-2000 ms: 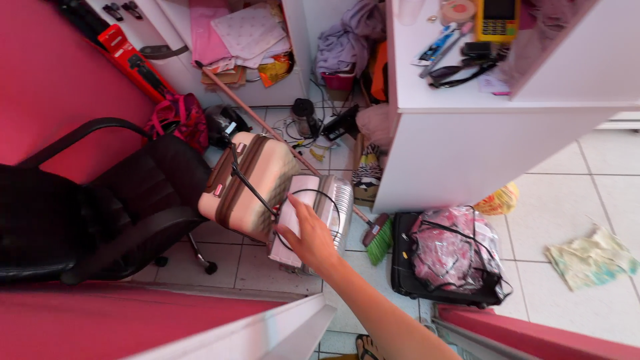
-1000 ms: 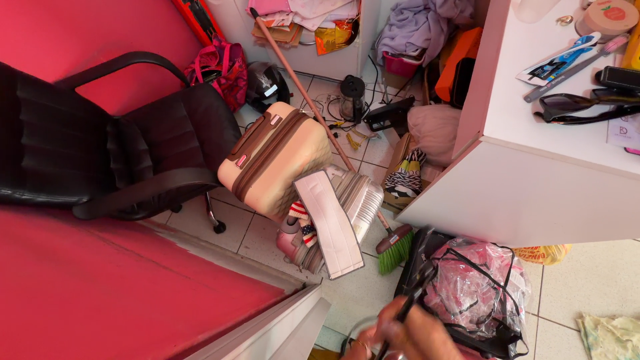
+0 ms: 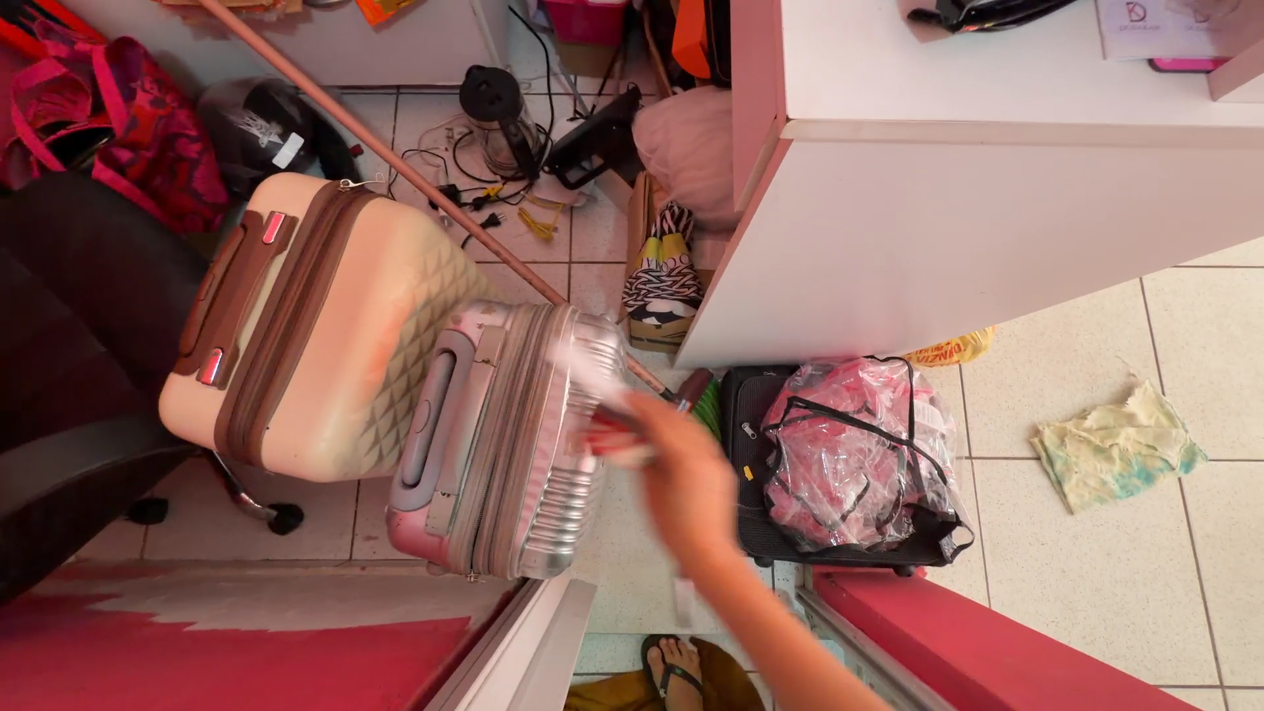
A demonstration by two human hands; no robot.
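Observation:
My right hand [image 3: 683, 474], blurred by motion, reaches in from the bottom right. It is closed on a red-and-white thing [image 3: 617, 439], with a blurred whitish piece beside it; what they are cannot be told. Just left of the hand stands a silver and pink hard-shell suitcase [image 3: 513, 444], its zipped side and grey handle facing up. A cream suitcase [image 3: 346, 326] with brown trim and a quilted side stands against it, further left. My left hand is not in view.
A wooden pole [image 3: 395, 158] slants behind the suitcases to a green-bristled broom [image 3: 703, 403]. At right, an open black case [image 3: 750, 474] holds a plastic-wrapped pink bundle [image 3: 849, 454]. A white counter [image 3: 968, 217], an office chair [image 3: 79, 365], a glass kettle [image 3: 499, 118] and a cloth [image 3: 1116, 444] are around.
The white flat piece that lay on the silver suitcase is no longer on it. My right hand has moved up from the bottom edge, and the red-and-white thing is now in it.

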